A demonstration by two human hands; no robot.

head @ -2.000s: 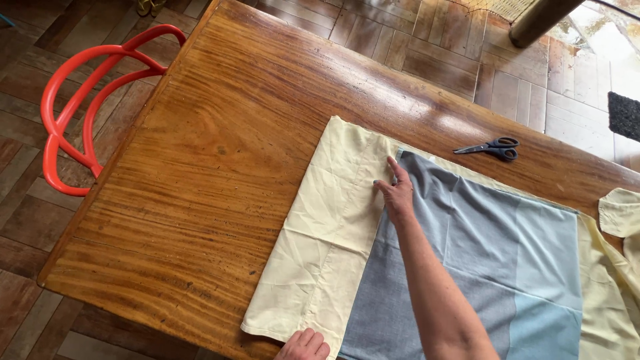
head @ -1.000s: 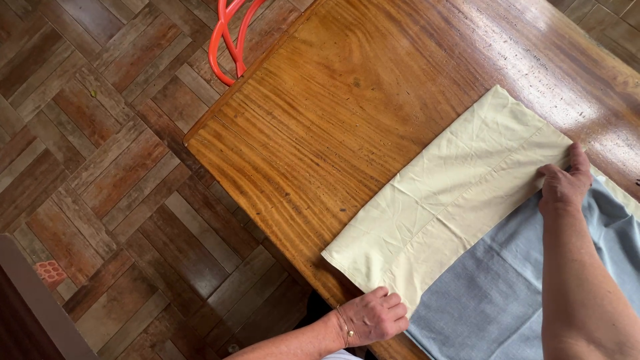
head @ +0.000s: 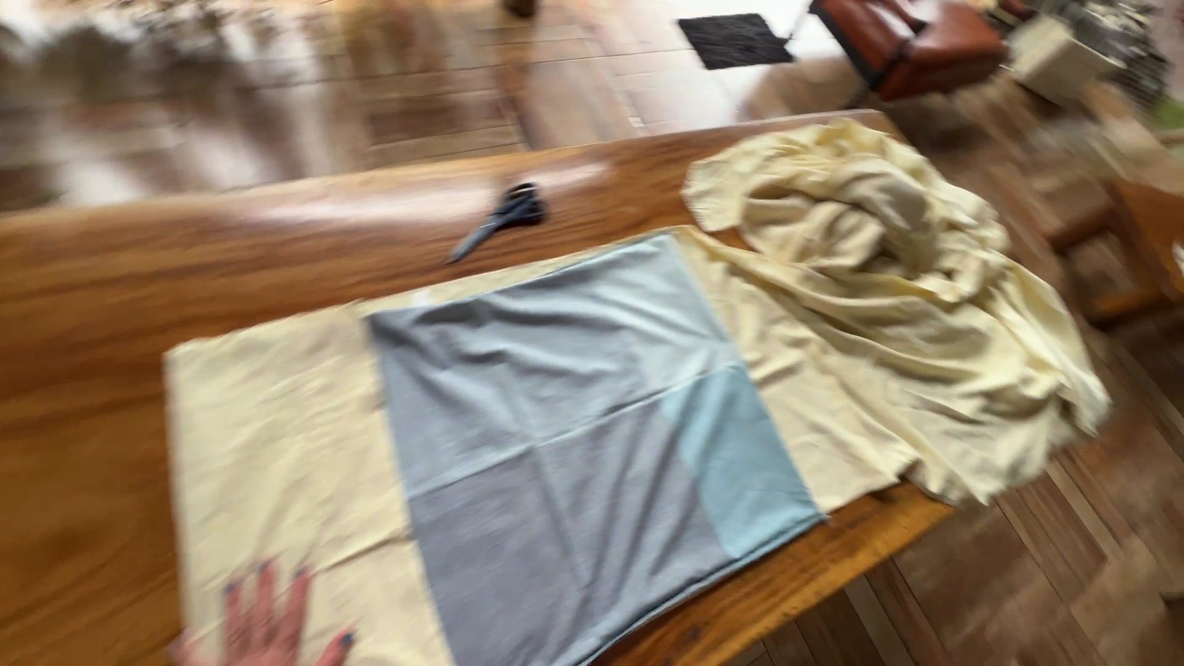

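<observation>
My left hand (head: 264, 624) lies with its fingers spread on the near left part of the pale yellow fabric (head: 277, 444), at the bottom edge of the view. My right hand is out of view. A patchwork piece of grey and light blue cloth (head: 555, 398) rests on top of the yellow fabric, slightly wrinkled. To the right the yellow fabric runs on into a crumpled heap (head: 888, 231). Dark-handled scissors (head: 504, 220) lie on the wooden table beyond the cloth's far edge. The view is blurred.
The wooden table (head: 83, 305) extends to the left, its near right edge sloping below the cloth. Some fabric hangs past that edge on the right. On the floor beyond are a dark mat (head: 735, 41) and a reddish-brown leather seat (head: 934, 46).
The view has swung right, bringing the heap of fabric into sight. My right hand, on the cloth's far edge one second ago, has left the view. My left hand now lies flat with fingers spread.
</observation>
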